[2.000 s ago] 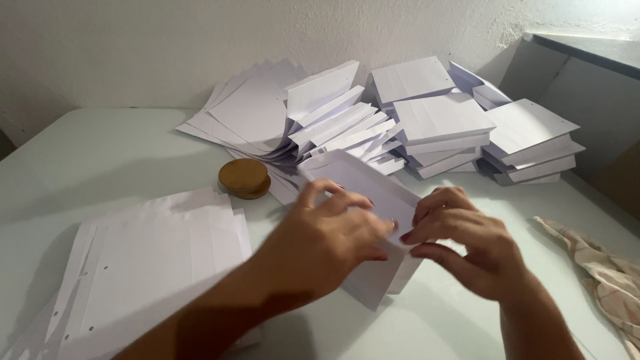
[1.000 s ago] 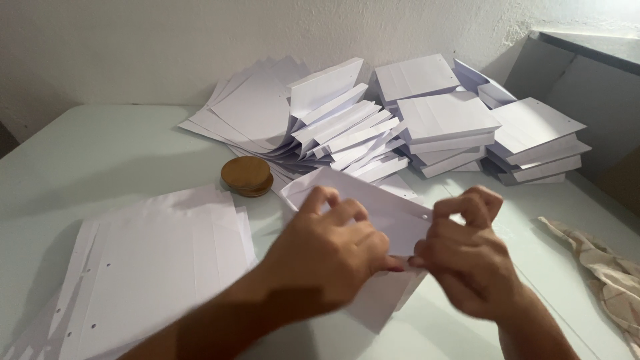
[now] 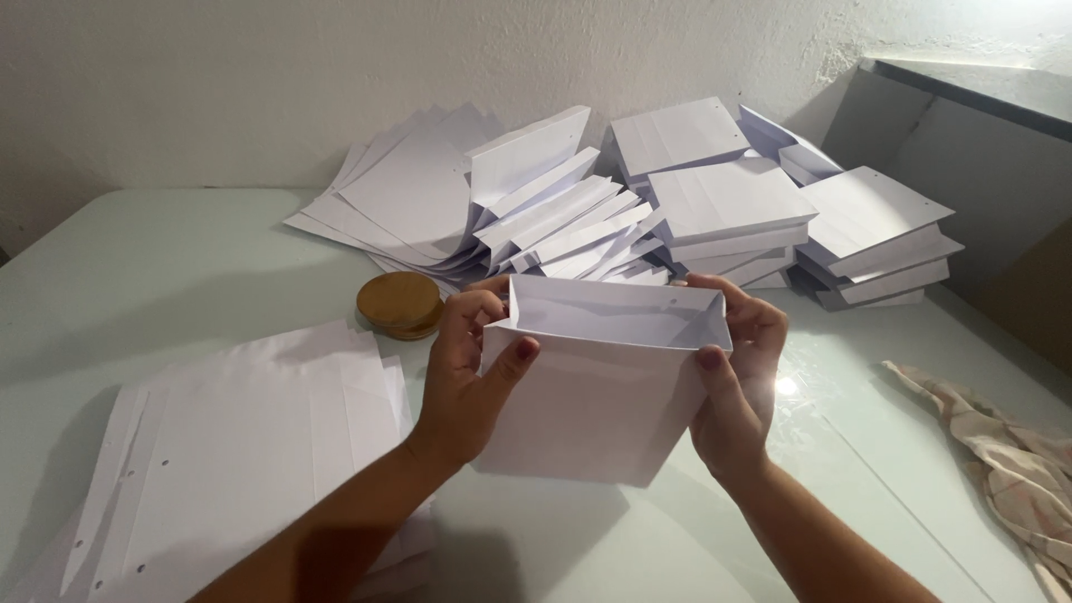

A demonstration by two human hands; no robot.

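A white paper bag [image 3: 586, 410] stands upright between my hands, its rectangular mouth spread open toward the camera. My left hand [image 3: 473, 368] grips the bag's left top corner, thumb on the front face and fingers behind. On the opposite top corner, my right hand [image 3: 737, 377] holds the bag the same way, thumb in front. A small punched hole shows in the bag's back panel. Just left of my left hand lie round brown discs [image 3: 399, 300], one on another. The lower part of the bag is over the table; whether it touches is unclear.
At the left lies a stack of white punched paper [image 3: 243, 427]. Fanned sheets [image 3: 410, 193] and a row of folded paper pieces [image 3: 569, 218] lie toward the wall. Folded white bags are stacked [image 3: 729, 201] at the back and right [image 3: 871, 213]. A crumpled cloth [image 3: 997, 452] lies at the right edge.
The bag has turned from a slanted position to upright, its mouth now spread wide. My hands have moved apart from the near corner to the two top corners.
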